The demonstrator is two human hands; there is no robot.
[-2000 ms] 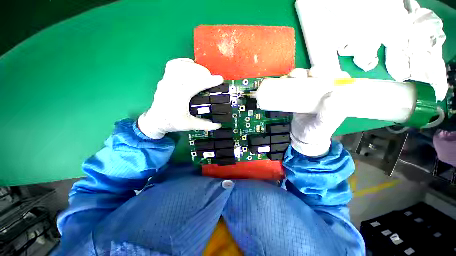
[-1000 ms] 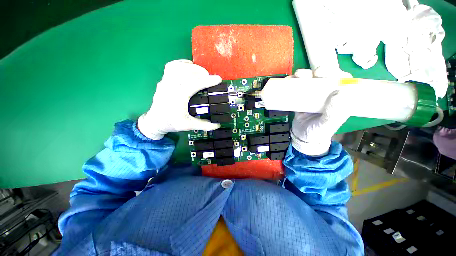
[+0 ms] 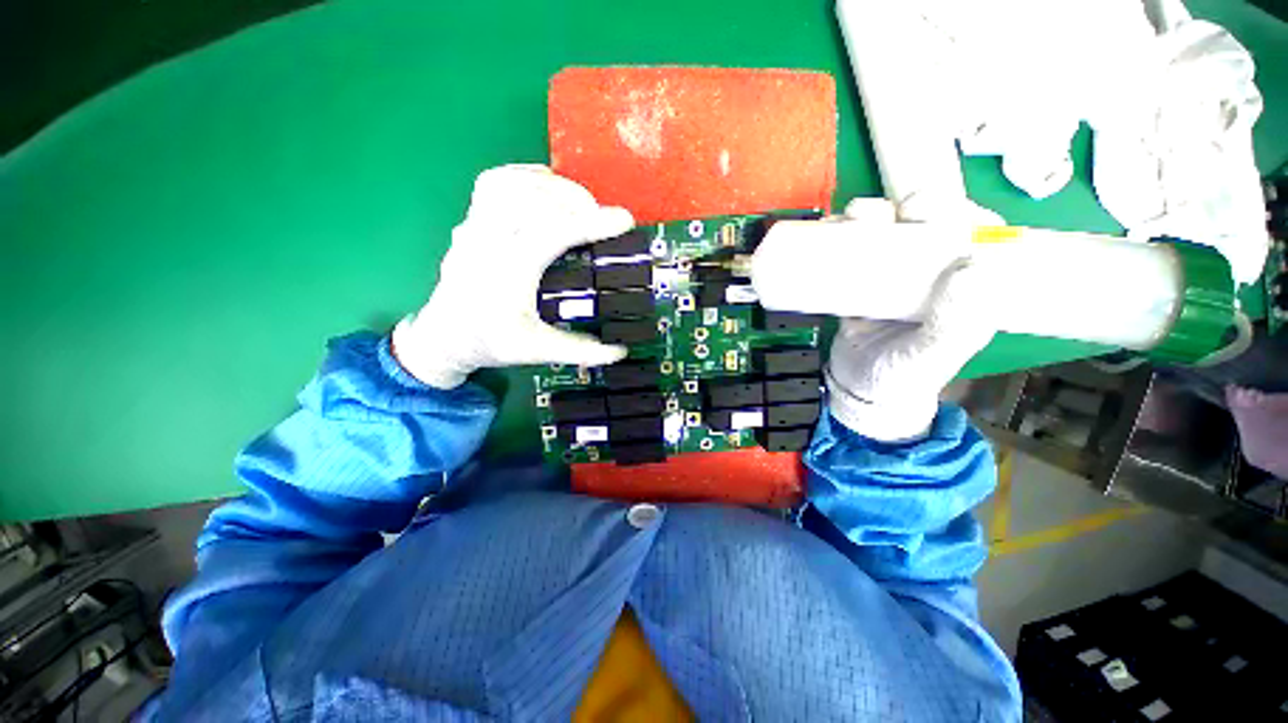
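Observation:
A green PCB panel [image 3: 682, 360] with groups of black blocks [image 3: 624, 304] lies on a red-orange pad [image 3: 706, 134]. My left hand [image 3: 495, 283], in a white glove, grips the panel's left side with thumb and fingers spread over the upper left blocks. My right hand [image 3: 904, 353], also gloved, is shut on a thick white dispensing syringe [image 3: 848, 269]. The syringe lies nearly level, its green cap [image 3: 1203, 301] at the right and its thin needle [image 3: 718, 264] pointing left over the panel's upper middle. Thin white lines show between upper left blocks. The needle's exact tip is hard to make out.
A crumpled white cloth heap [image 3: 1172, 127] and a white tube [image 3: 897, 106] lie on the green mat [image 3: 283, 212] at upper right. A pale hose loops at the green cap. A black tray with white labels [image 3: 1158, 650] is at lower right. Another person's pink sleeve [image 3: 1261, 420] shows at the right edge.
White lines that were not visible two seconds ago show between the upper left blocks. The syringe has shifted slightly right, uncovering more of the upper right blocks. My left hand stays on the panel.

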